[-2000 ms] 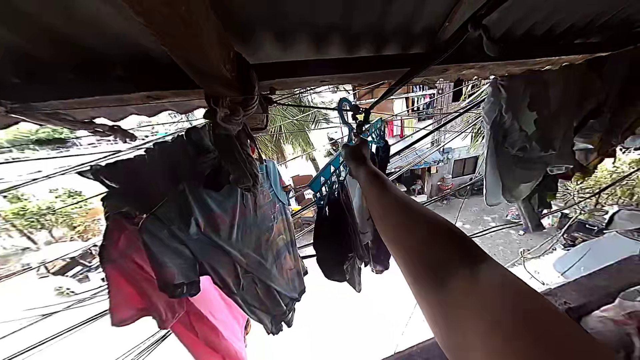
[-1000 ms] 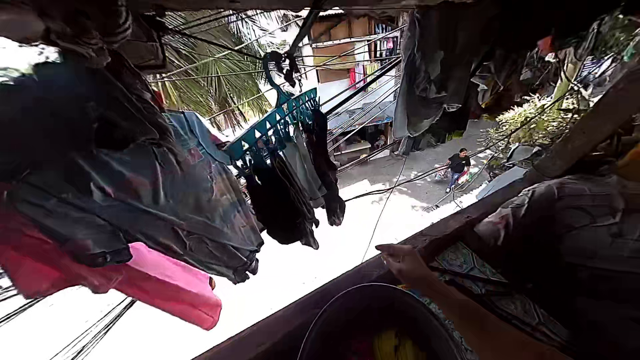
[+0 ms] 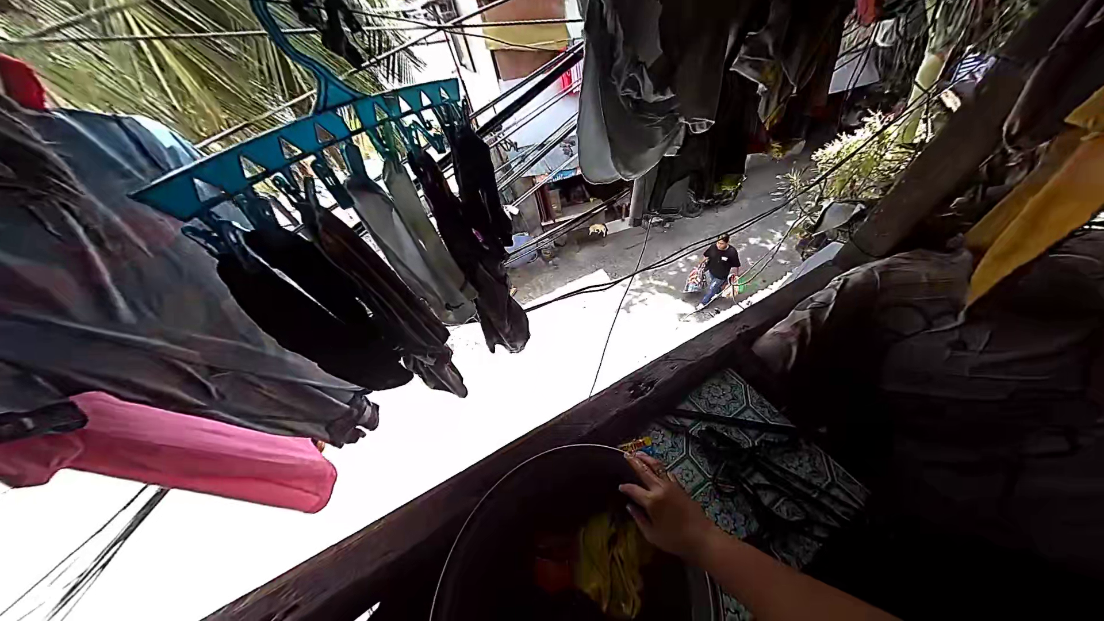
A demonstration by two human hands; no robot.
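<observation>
My right hand (image 3: 664,509) is at the right part of the rim of a dark round basin (image 3: 483,504), with its fingers apart and nothing seen held in it. Whether it touches the rim I cannot tell. In the basin lie a yellow cloth (image 3: 609,565) and a reddish thing (image 3: 556,561). A blue plastic clip hanger (image 3: 302,142) hangs at the upper left, tilted, with several small dark and grey garments (image 3: 345,293) clipped along it. My left hand is out of view.
Left of the hanger hang a grey shirt (image 3: 172,302) and a pink garment (image 3: 198,448). A wooden rail (image 3: 595,414) runs diagonally past the basin. Dark garments (image 3: 931,362) and a yellow cloth (image 3: 1026,207) are at the right. A person (image 3: 718,269) is on the street below.
Two seconds ago a hand was up at the hanger's hook; that hanger now hangs free of any hand. My right hand is now down by the basin. The view has tilted down.
</observation>
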